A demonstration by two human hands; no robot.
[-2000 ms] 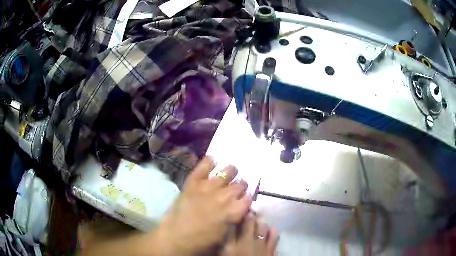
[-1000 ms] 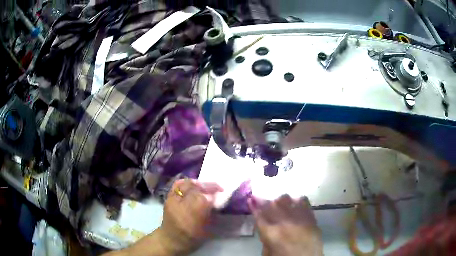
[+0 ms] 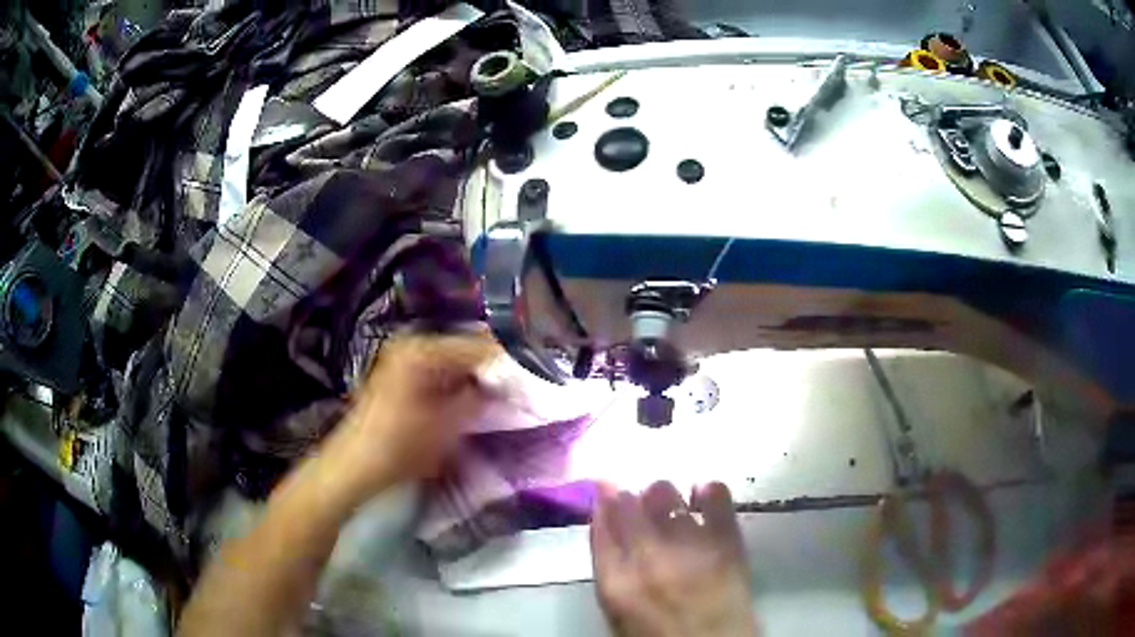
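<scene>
A plaid piece point(image 3: 485, 516), tinted purple by glare, lies in front of the needle area, with a white backing strip point(image 3: 520, 562) along its near edge. My left hand point(image 3: 429, 404) is at the piece's far left side, blurred, its fingertips hidden in glare; its grip cannot be told. My right hand point(image 3: 672, 560) lies flat, fingers forward, at the right end of the piece and strip. The presser foot area point(image 3: 600, 363) of the white sewing machine point(image 3: 747, 162) is washed out by bright light.
A large plaid heap point(image 3: 311, 237) fills the left, with white strips point(image 3: 396, 65) on it. Orange-handled scissors point(image 3: 927, 548) lie right of my right hand. Brown and yellow spools point(image 3: 946, 52) stand behind the machine head. A red patch point(image 3: 1058, 597) shows at the lower right edge.
My left hand has moved away from me and left, off the near cloth edge. More plaid and the white strip now show between my hands. The view has shifted slightly.
</scene>
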